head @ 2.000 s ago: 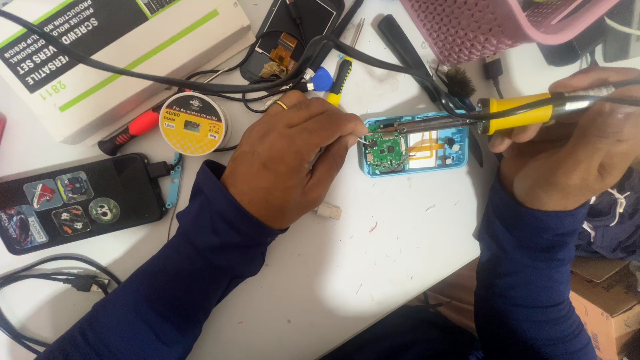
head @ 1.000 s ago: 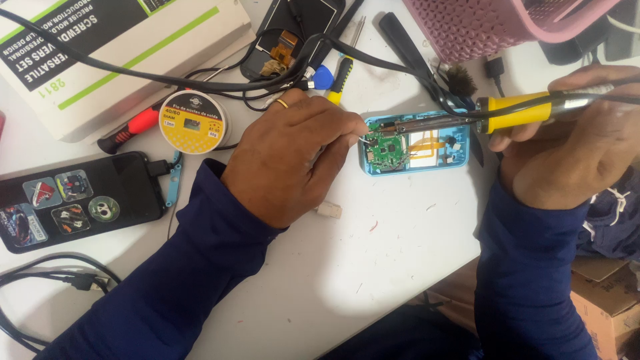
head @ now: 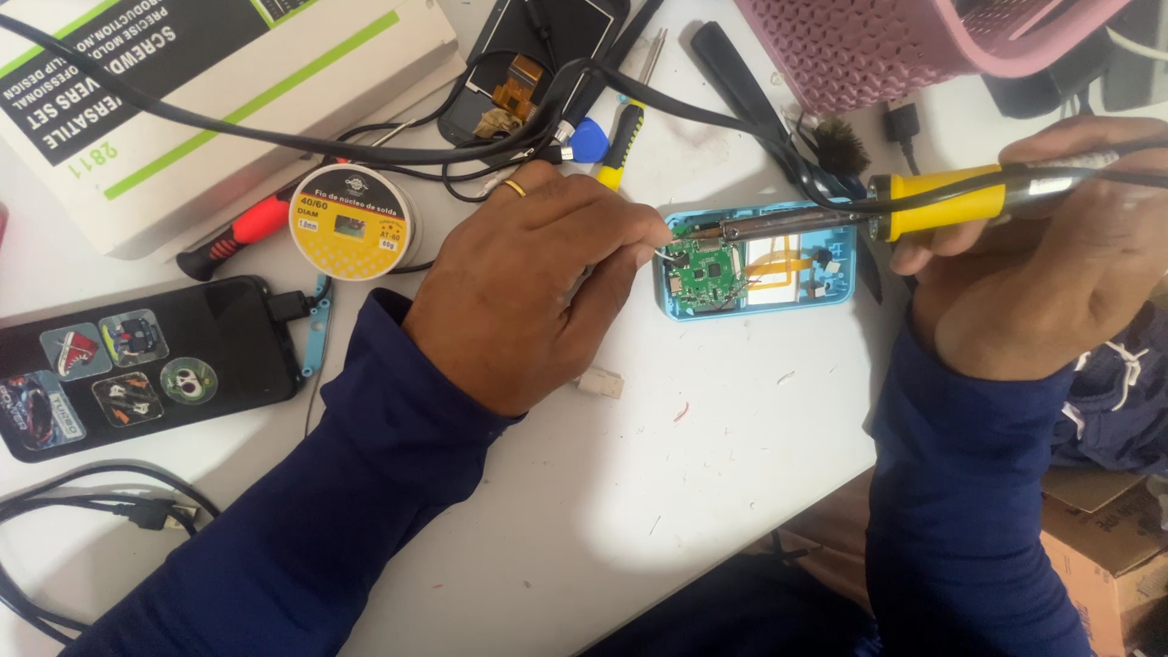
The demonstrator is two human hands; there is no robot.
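Note:
My right hand [head: 1031,265] grips a soldering iron [head: 949,203] by its yellow handle. The iron's tip meets the upper left part of a green circuit board [head: 707,274], which lies in a light blue plastic case [head: 757,308]. At the same corner, the thumb and forefinger of my left hand [head: 538,283] pinch a thin white wire [head: 663,255]. An orange flex cable [head: 771,267] runs across the case to the right of the board. Whether wire and tip touch cannot be told.
A solder spool [head: 351,222], a red-handled screwdriver [head: 246,233] and a black phone-like device with stickers [head: 146,365] lie left. Above are a screwdriver set box [head: 319,100], a detached screen [head: 488,78] and a pink basket [head: 849,55]. A black cable [head: 274,139] crosses above my left hand.

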